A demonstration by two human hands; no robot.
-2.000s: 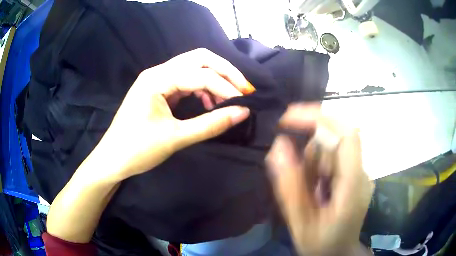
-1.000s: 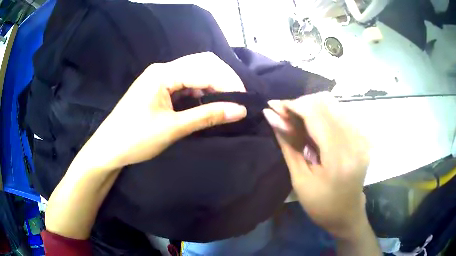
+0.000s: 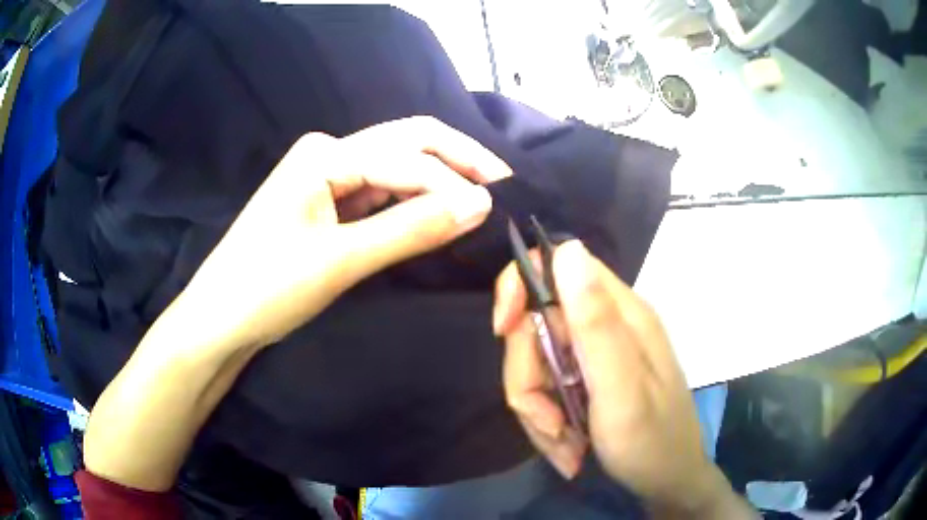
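Note:
A large dark garment point(image 3: 386, 376) covers the left and middle of the view. My left hand point(image 3: 346, 223) pinches a fold of it between thumb and index finger. My right hand point(image 3: 600, 366) holds thread snips point(image 3: 550, 330) with two short dark blades and a pinkish handle. The blades point up toward the pinched fold, slightly apart, just right of and below my left fingertips. Whether the blade tips touch the cloth cannot be told.
The white machine table point(image 3: 803, 264) lies at the right, with a groove across it. Shiny metal machine parts point(image 3: 622, 76) and a round dial point(image 3: 676, 94) are at the top. Dark cut panels point(image 3: 833, 51) lie at the upper right. A blue tray point(image 3: 22, 244) is at the left edge.
My right hand has let go of the cloth and turned, with the snips now showing in it, blades up. It sits lower and further left. My left hand keeps its pinch.

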